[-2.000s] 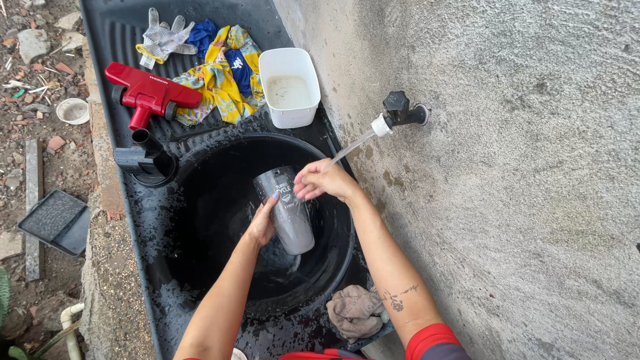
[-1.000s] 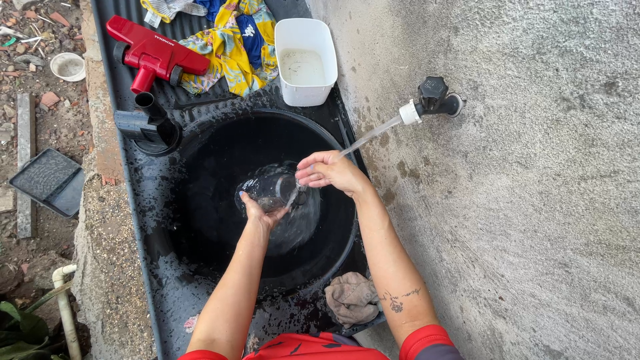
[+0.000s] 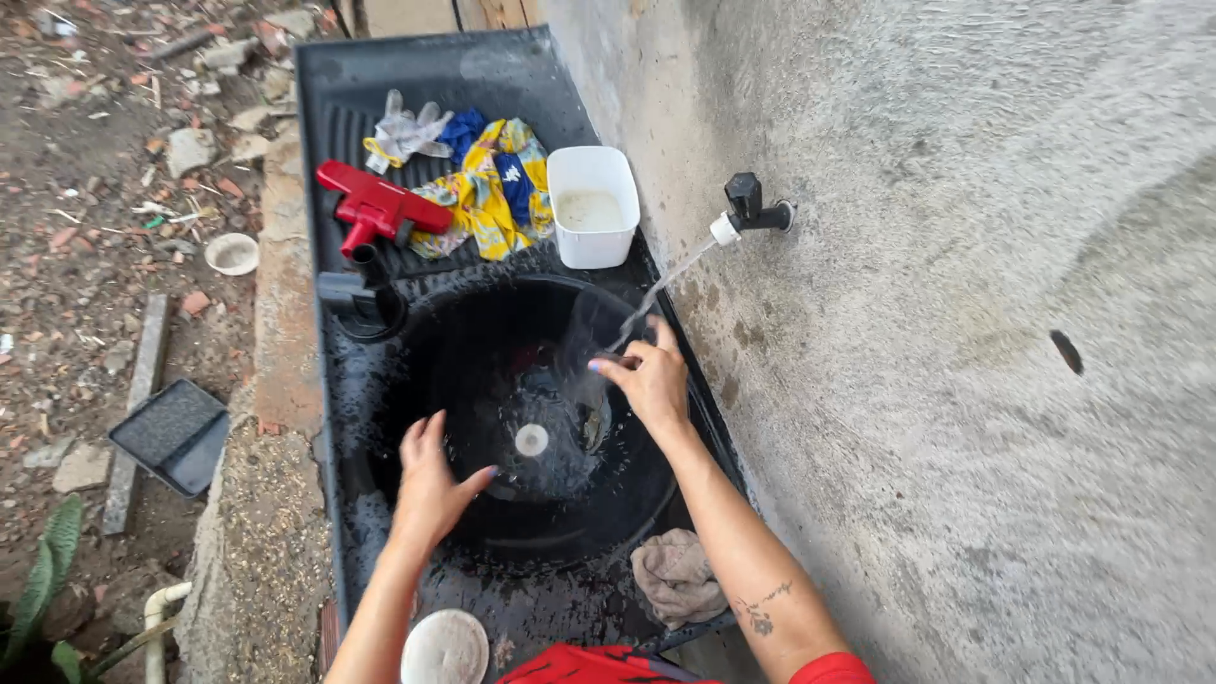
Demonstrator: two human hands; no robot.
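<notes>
My left hand (image 3: pixel 432 484) is over the left side of the round black basin (image 3: pixel 503 551), fingers apart and holding nothing. My right hand (image 3: pixel 651 370) is at the basin's right side, beside the water running from the wall tap (image 3: pixel 750 209). Its thumb and fingers pinch the edge of a clear plastic container (image 3: pixel 587 337), which is blurred and hard to make out against the dark basin. Water splashes around the pale drain (image 3: pixel 531 439) at the bottom.
A red vacuum cleaner floor head (image 3: pixel 380 204), yellow patterned cloth (image 3: pixel 489 214), a glove (image 3: pixel 408 133) and a white tub (image 3: pixel 594 204) lie on the ribbed drainboard. A black plastic fitting (image 3: pixel 356 299), grey rag (image 3: pixel 676 578) and round whitish lid (image 3: pixel 445 648) surround the basin. A rough wall stands right.
My left hand has let go of the clear container and moved left, away from it. The container was between both hands before; now it is at my right hand, near the stream.
</notes>
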